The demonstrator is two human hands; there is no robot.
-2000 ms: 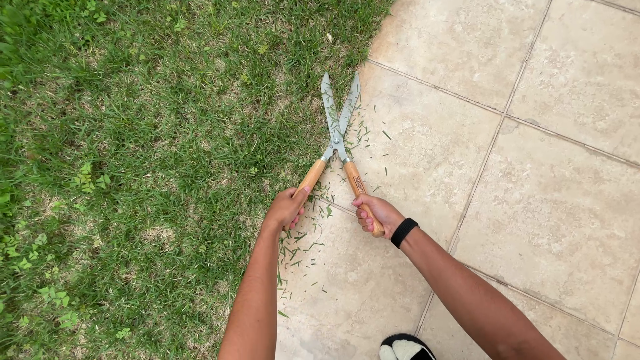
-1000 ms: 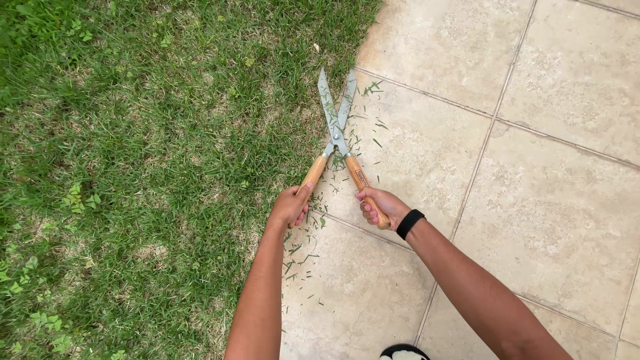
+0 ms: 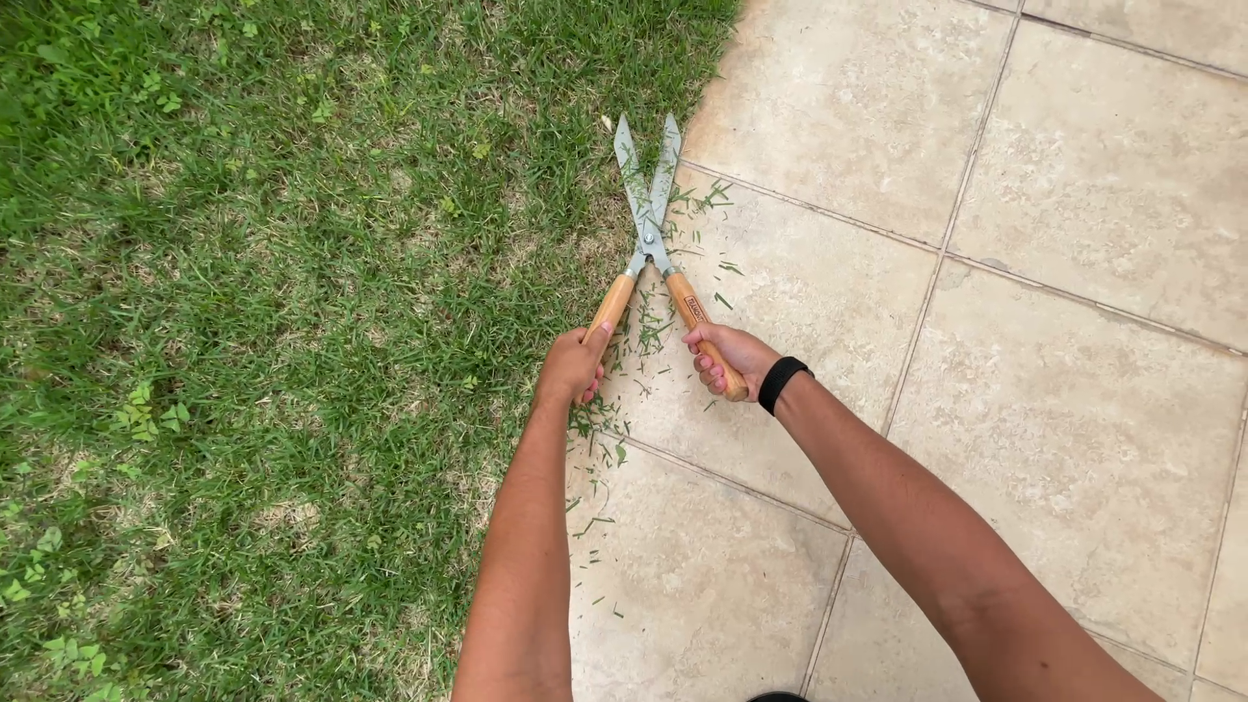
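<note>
Hedge shears with grey metal blades and two wooden handles lie along the border of lawn and paving, their blades spread in a narrow V and pointing away from me. My left hand grips the left wooden handle above the grass edge. Around the right handle, which bears writing, my right hand is closed, over the tiles; a black band is on that wrist. Bits of cut grass are scattered on the tile between and below the handles, and some lie on the blades.
Lawn with some dry patches and small broad-leaved weeds spans the left side. Beige stone-look tiles with joint lines cover the right. The dark tip of a shoe shows at the bottom edge.
The blades stand a little closer together than two seconds ago. More clippings lie on the tile beside the blades. Both hands have kept their hold on the handles, and less of the shoe shows.
</note>
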